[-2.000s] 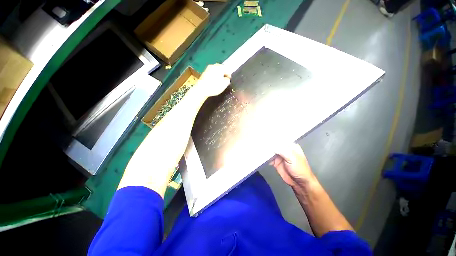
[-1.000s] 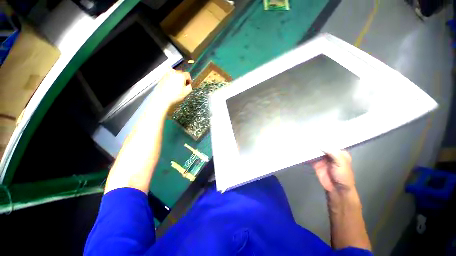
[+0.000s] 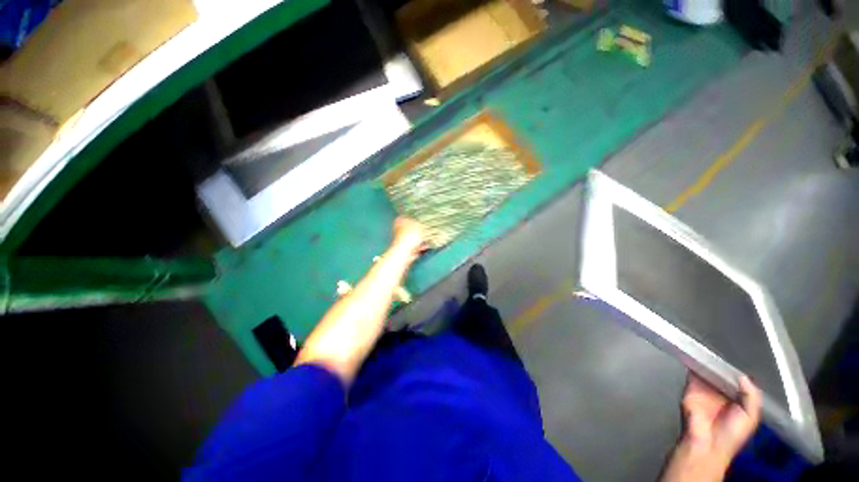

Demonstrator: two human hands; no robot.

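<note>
My right hand [image 3: 718, 414] grips the lower edge of a pale metal frame [image 3: 640, 315] with a dark grey centre. The frame is tilted and held over the floor, right of the bench. My left hand [image 3: 411, 235] is at the near left corner of a shallow brown parts box [image 3: 487, 129]. It is blurred, and whether its fingers hold the box edge cannot be told. Many small green-silver parts [image 3: 461, 184] lie in the box. My left forearm partly hides a small board fixture with pale strips [image 3: 345, 290] at the near bench edge.
Another pale frame [image 3: 235, 216] lies at the back of the green bench [image 3: 575, 118]. An open brown box [image 3: 461, 42] stands behind. A black phone [image 3: 275, 341] lies near the left edge. Small pale-stripped boards [image 3: 625, 43] and a white item [image 3: 695, 9] are at the far end.
The frame has swung right, away from the parts box, and its centre now shows no visible loose parts. My left hand has left the frame and moved to the box's near corner. The view has shifted.
</note>
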